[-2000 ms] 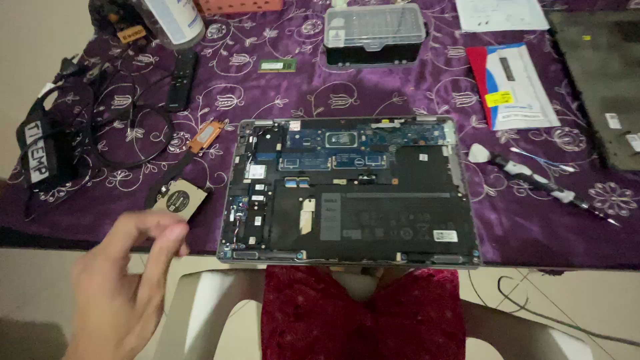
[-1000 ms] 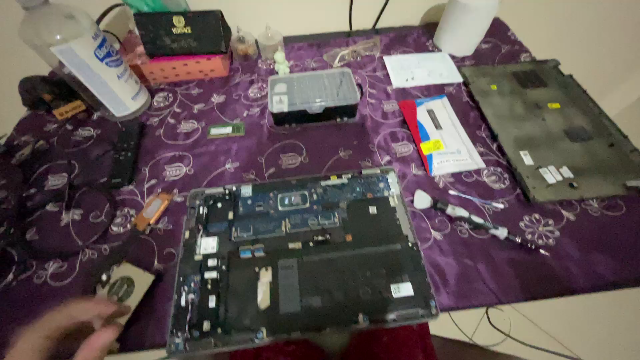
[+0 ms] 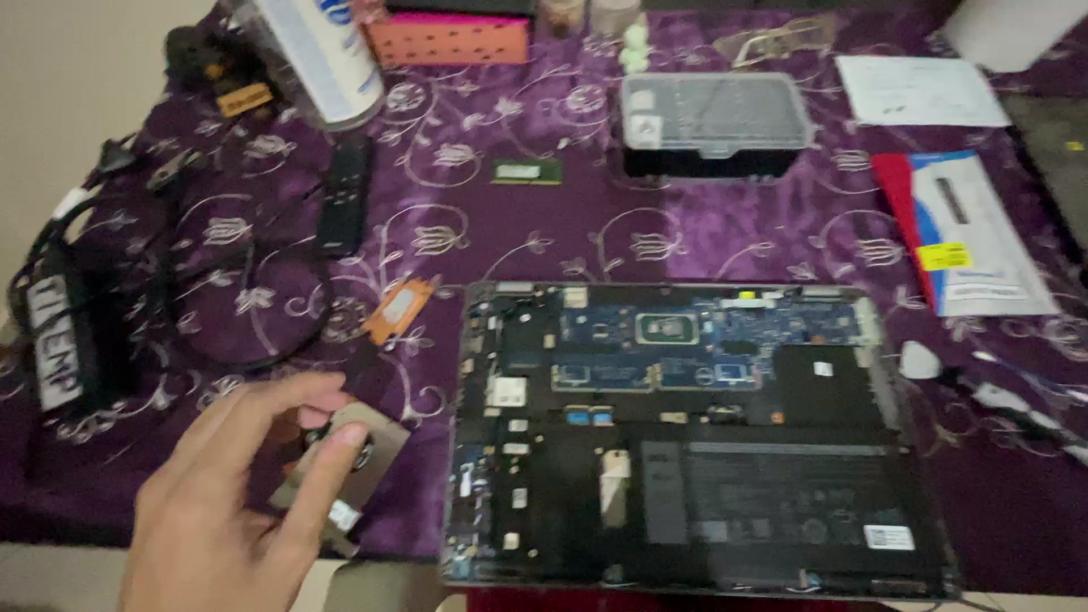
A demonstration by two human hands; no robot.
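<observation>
My left hand [image 3: 246, 493] is at the lower left, thumb and fingers around the edge of a laptop cooling fan [image 3: 378, 455] with a metal cover; whether it grips the fan is not clear. From the fan a heatsink's copper plate [image 3: 399, 312] extends up the cloth. Right of the hand lies an opened laptop [image 3: 833, 408], its motherboard [image 3: 612, 327], bare processor [image 3: 667, 328] and battery [image 3: 765, 501] exposed. A green memory module [image 3: 527, 172] lies flat behind the laptop. My right hand is out of view.
A power adapter [image 3: 59, 340] with cable and a remote control [image 3: 344, 200] lie left. Behind are a bottle [image 3: 336, 76], an orange box [image 3: 450, 41] and a clear-lidded case [image 3: 718, 119]. At right are a packet [image 3: 986, 229], a screwdriver [image 3: 1028, 412] and a laptop bottom cover [image 3: 1050, 157].
My left hand has moved to the fan; two seconds ago it was raised in front of it with thumb and fingertip close together. The view has shifted.
</observation>
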